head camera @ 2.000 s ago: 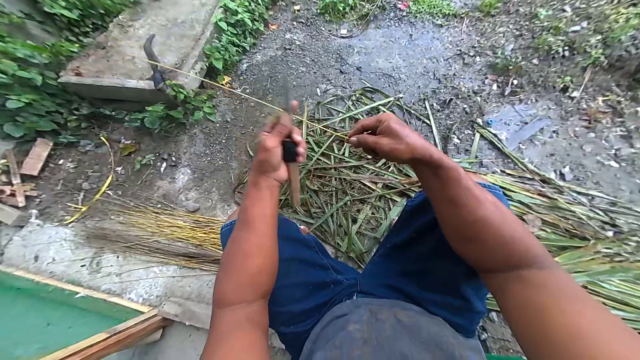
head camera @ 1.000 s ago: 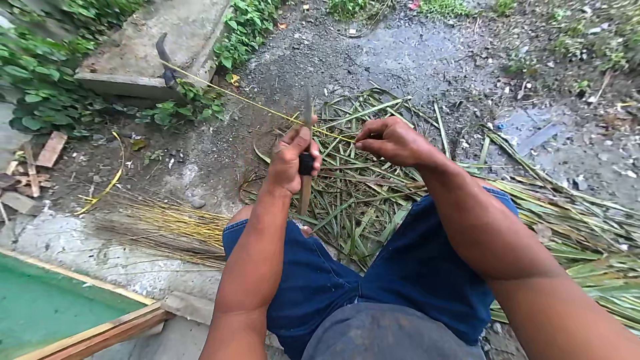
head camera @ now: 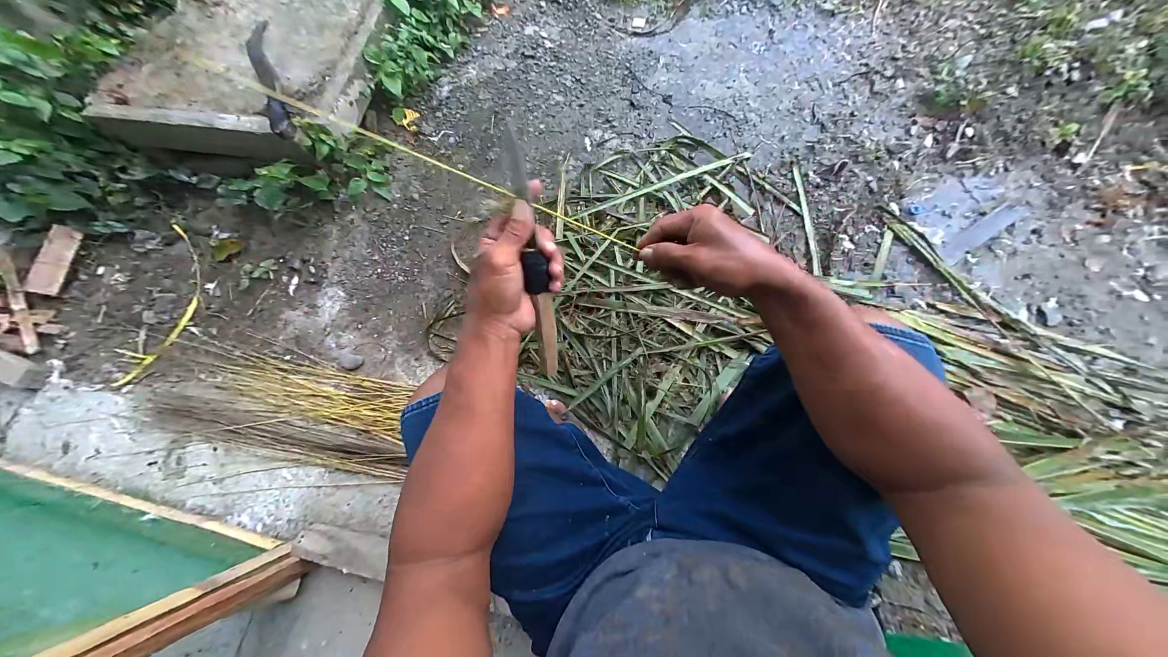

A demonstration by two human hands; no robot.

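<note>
My left hand is closed around a knife with a wooden handle, black wrapping and a grey blade pointing up and away from me. A thin yellow-green leaf midrib crosses the blade near my left thumb. Its far part reaches out over the concrete slab at upper left. My right hand pinches the near end of this midrib between thumb and fingertips. Below both hands, a pile of green leaf strips lies on the ground between my legs. Beside my left knee lies a bundle of thin yellow and brown midribs.
Long green leaves lie at the right. A concrete slab with a dark curved object stands among plants at upper left. A wood-framed green panel is at lower left, and wood scraps lie at the left edge.
Both hands keep their hold on the knife and midrib, staying about the same distance apart. The knife tilts slightly differently from one second ago.
</note>
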